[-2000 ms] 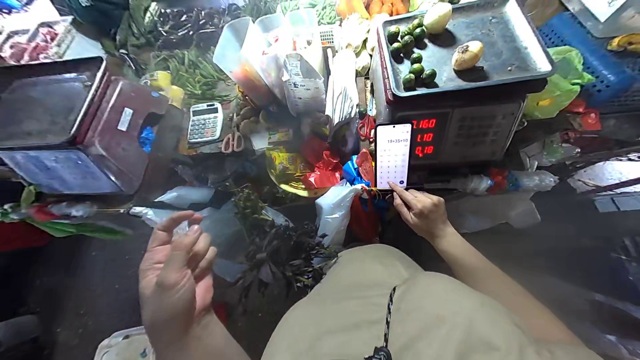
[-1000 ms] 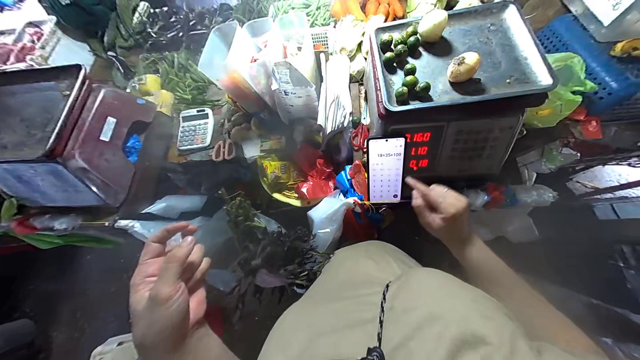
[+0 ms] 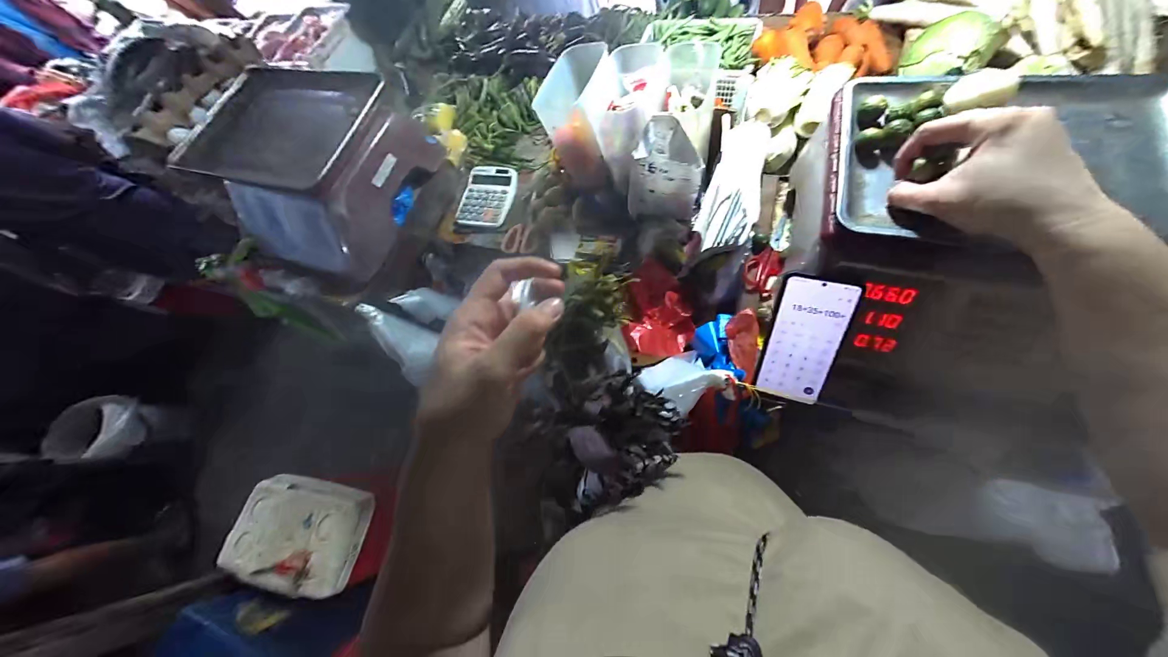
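My right hand (image 3: pixel 990 173) reaches over the metal pan (image 3: pixel 1095 119) of a digital scale, its fingers curled down at the small green citrus fruits (image 3: pixel 899 123). Whether it grips one is hidden. A pale vegetable (image 3: pixel 981 89) lies behind the hand. Against the scale's front leans a smartphone (image 3: pixel 808 338) with a calculator on its screen, beside red lit digits (image 3: pixel 881 318). Raised left of the middle, my left hand (image 3: pixel 497 342) has its thumb and fingers curled around a small whitish, translucent thing (image 3: pixel 523 294), too blurred to name.
A second scale (image 3: pixel 283 128) stands at the left, near a white calculator (image 3: pixel 487 196) and scissors (image 3: pixel 518 239). Clear plastic containers (image 3: pixel 570 87), carrots (image 3: pixel 830 41) and green beans (image 3: pixel 703 35) lie at the back. Dark leafy herbs (image 3: pixel 620 429) are by my knees, an egg carton (image 3: pixel 297 534) lower left.
My right hand has moved from beside the phone up to the fruits on the pan. The phone now leans more to one side, and the scale's red digits have changed. The view has shifted.
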